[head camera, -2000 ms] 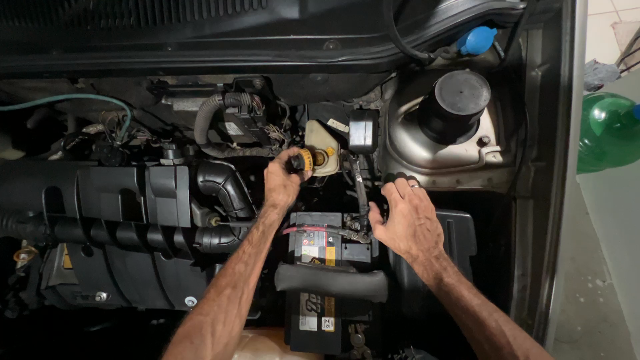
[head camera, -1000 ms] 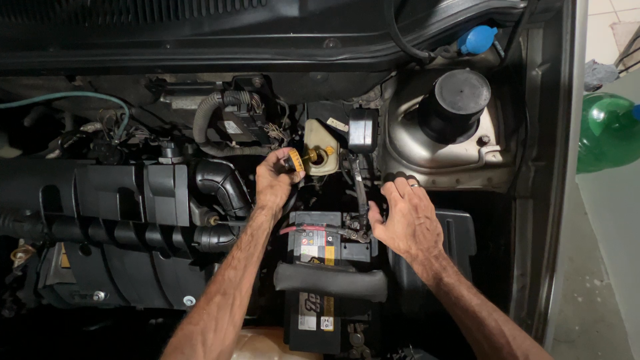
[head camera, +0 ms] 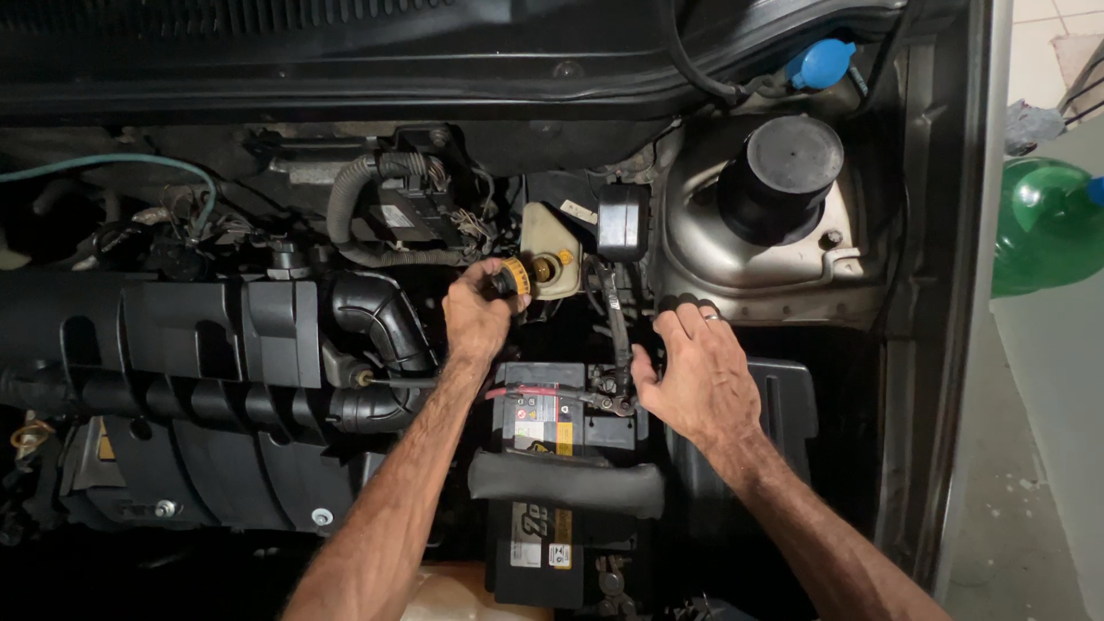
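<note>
Between the thumb and fingers of my left hand (head camera: 483, 306) is a yellow and black reservoir cap (head camera: 515, 278), tilted and held just left of the open filler neck (head camera: 544, 268). That neck belongs to a cream plastic fluid reservoir (head camera: 542, 226), which looks like the brake fluid one. My right hand (head camera: 703, 371), with a ring on one finger, rests with bent fingers by the metal edge of the strut tower (head camera: 750, 289), right of the battery terminal clamp (head camera: 617, 403). It holds nothing that I can see. The car battery (head camera: 539, 552) lies between my forearms.
A black engine cover (head camera: 207, 345) and an air hose (head camera: 379, 319) fill the left. A black cylindrical cover (head camera: 789, 172) stands on the strut tower. A blue cap (head camera: 819, 64) is at the upper right. Outside the fender is a green plastic bottle (head camera: 1044, 224). A padded strap (head camera: 565, 485) crosses the battery.
The cap in my left hand moved left off the reservoir neck, then came back close beside it, with its face turned differently. My right hand has stayed in place.
</note>
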